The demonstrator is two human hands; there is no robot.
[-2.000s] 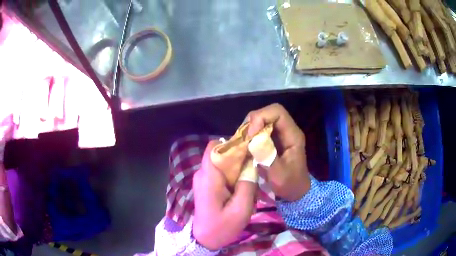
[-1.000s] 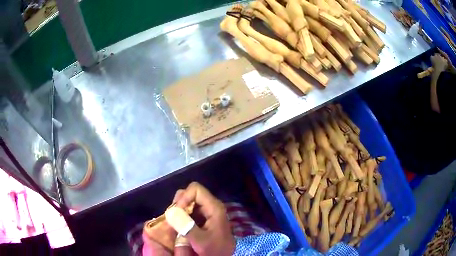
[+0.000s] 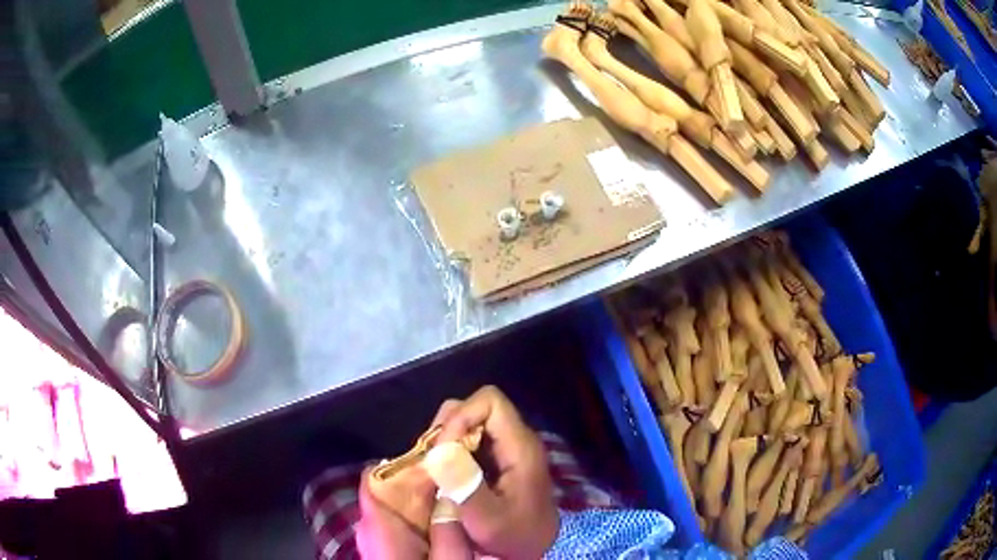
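Observation:
A tan molded part (image 3: 407, 488) with a hollow-looking curved end is held low in the view, in front of the checked apron. My left hand (image 3: 388, 534) grips it from below and is cut off by the bottom edge. My right hand (image 3: 505, 476) is closed at the part's upper right edge, fingertips bent in against it. A pale wrap covers a thumb or finger there. Whether my right fingers hold a tool or the part itself is hidden.
On the metal bench (image 3: 317, 230) are a cardboard pad (image 3: 569, 257) with two small white cups (image 3: 550, 205), a tape roll (image 3: 238, 339), a squeeze bottle (image 3: 184, 155) and piled leg parts (image 3: 656, 120). A blue tote (image 3: 891, 438) of leg parts stands at right. Part of another person shows at far right.
The view has swung up and right since the earliest frame, then slightly back left, so the bench contents shift. Both hands stay together at the tan part.

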